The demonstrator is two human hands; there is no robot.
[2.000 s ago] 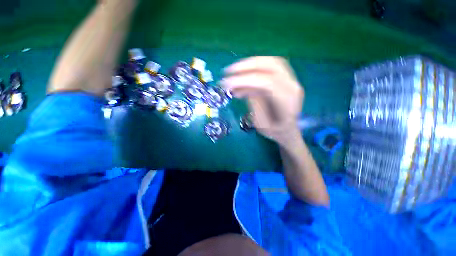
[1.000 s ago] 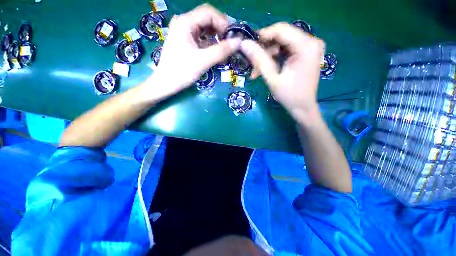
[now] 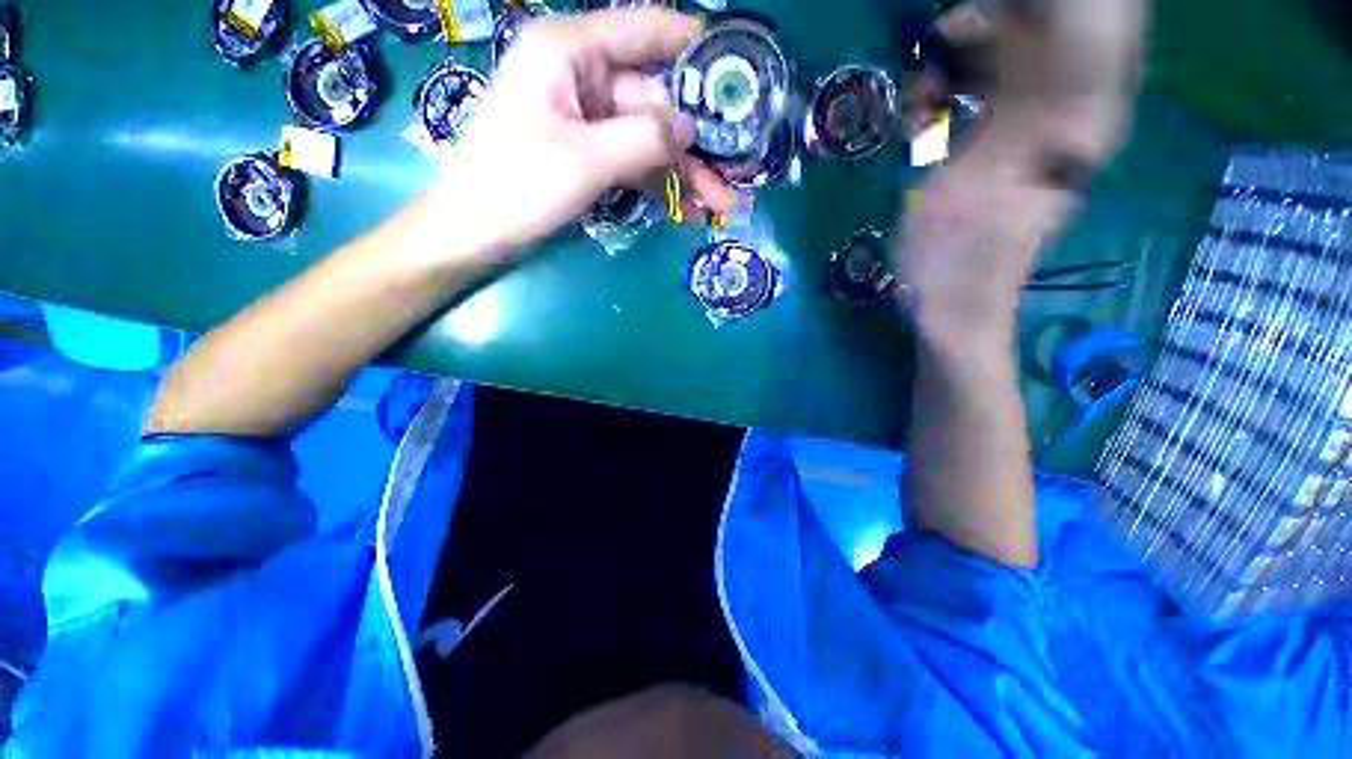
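Note:
My left hand [image 3: 571,126] holds a round housing assembly [image 3: 731,89] by its left side, with its pale round centre facing up. A yellow strip shows below my left fingers. My right hand [image 3: 1023,134] is blurred, to the right of the held unit and apart from it. A pale battery with yellow [image 3: 931,143] lies beside the right hand, and I cannot tell whether the hand touches it. Other round units lie on the green bench, one [image 3: 734,277] below the held unit and one [image 3: 854,113] to its right.
More round units [image 3: 257,196] with batteries [image 3: 309,150] lie at the left. Thin dark tweezers [image 3: 1082,274] and a blue ring-shaped item [image 3: 1094,360] lie at the right. Stacked clear blister trays [image 3: 1238,386] stand at the right edge. The bench's front edge runs before my body.
The hands were together around a unit. Now my left hand alone holds a unit, and my right hand has moved away to the right and up. The bench view has shifted slightly.

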